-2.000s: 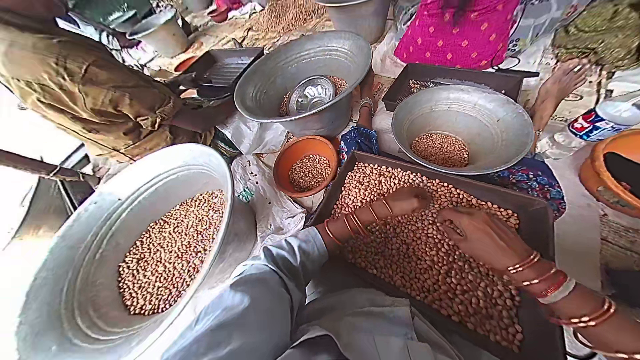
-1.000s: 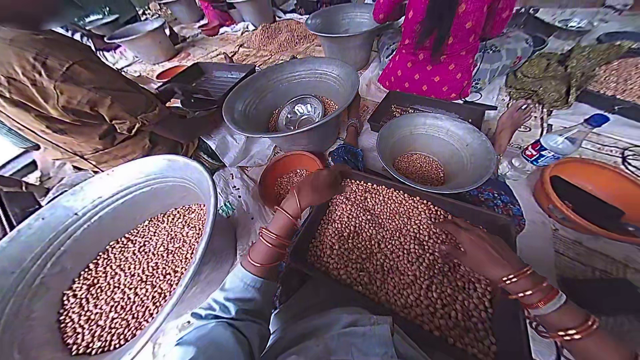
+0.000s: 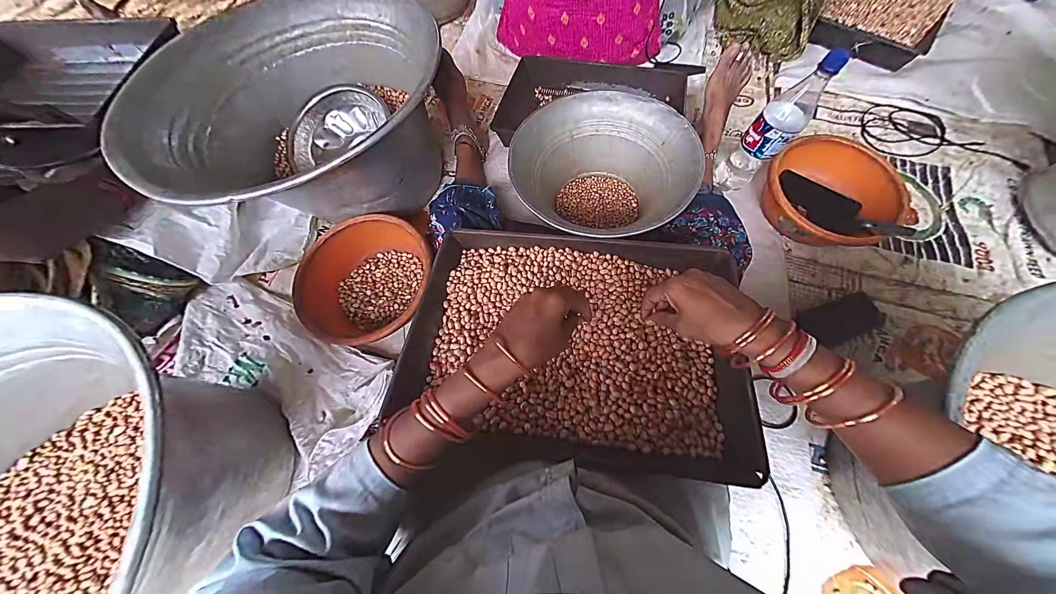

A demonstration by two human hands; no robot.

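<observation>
A dark rectangular tray sits at my lap, filled with a layer of reddish-brown nuts or seeds. My left hand is over the tray's middle, its fingers curled; whether it pinches anything is hidden. Over the upper right part of the layer, my right hand has thumb and fingertips close together, and I cannot tell if a piece is between them. Bangles circle both wrists. Left of the tray stands an orange bowl with a small heap of the same pieces.
Large metal basins stand at upper left, lower left and right. Beyond the tray are a metal bowl and another person's feet. A plastic bottle stands near an orange tub holding a dark scoop.
My left hand has moved from the small orange bowl's rim back over the tray. My right hand's fingers, more spread a second ago, are now drawn together. The view has swung.
</observation>
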